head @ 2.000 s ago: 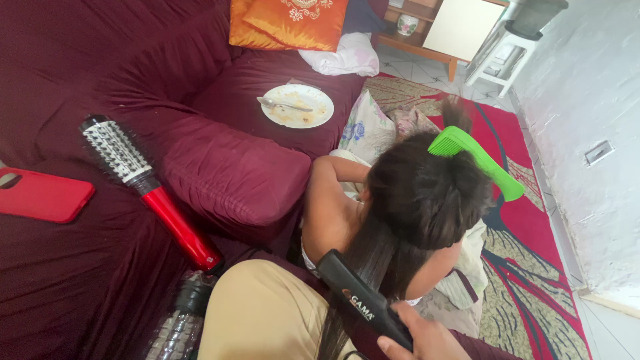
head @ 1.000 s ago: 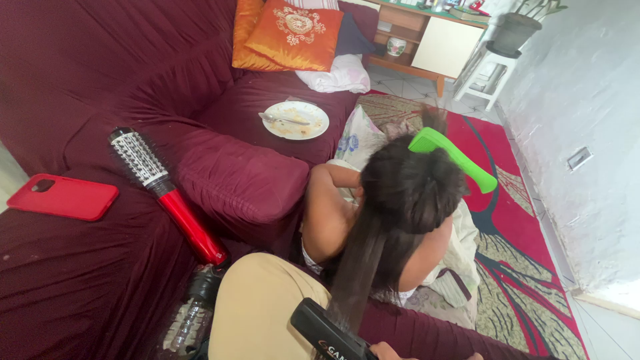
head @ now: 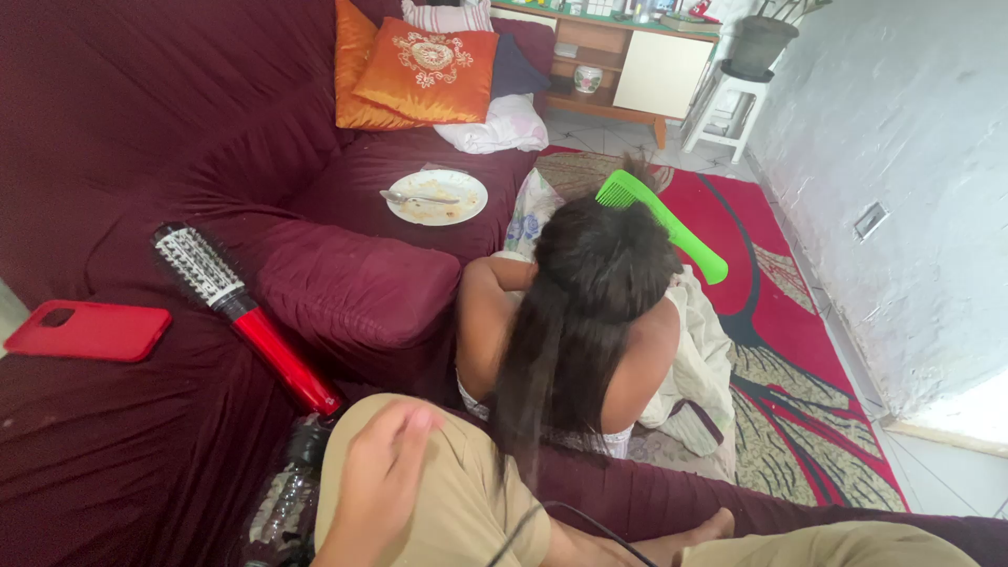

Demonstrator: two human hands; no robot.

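My left hand (head: 390, 465) rests over my knee in tan trousers, its fingers drawn together and holding nothing that shows. My right hand and the black hair straightener are out of the frame; a dark cord (head: 579, 513) crosses at the bottom. In front of me a person with long dark hair (head: 587, 315) sits low, back toward me, the hair hanging down loose. A green comb (head: 669, 224) is stuck in the hair on top. Left of my knee lies a red hot-air brush (head: 276, 354) with a round bristled head, beside a second round brush (head: 285, 488).
A red phone case (head: 90, 331) lies on the covered sofa (head: 354, 276). Farther back are a used white plate (head: 465, 206) with a fork or spoon, and orange cushions (head: 433, 67). A patterned rug (head: 780, 315) runs along the wall, near a white stool (head: 728, 110).
The straightener, earlier on a lock of hair with a hand on it, has left the view. That lock now hangs down the back. My left hand has come into view over my knee.
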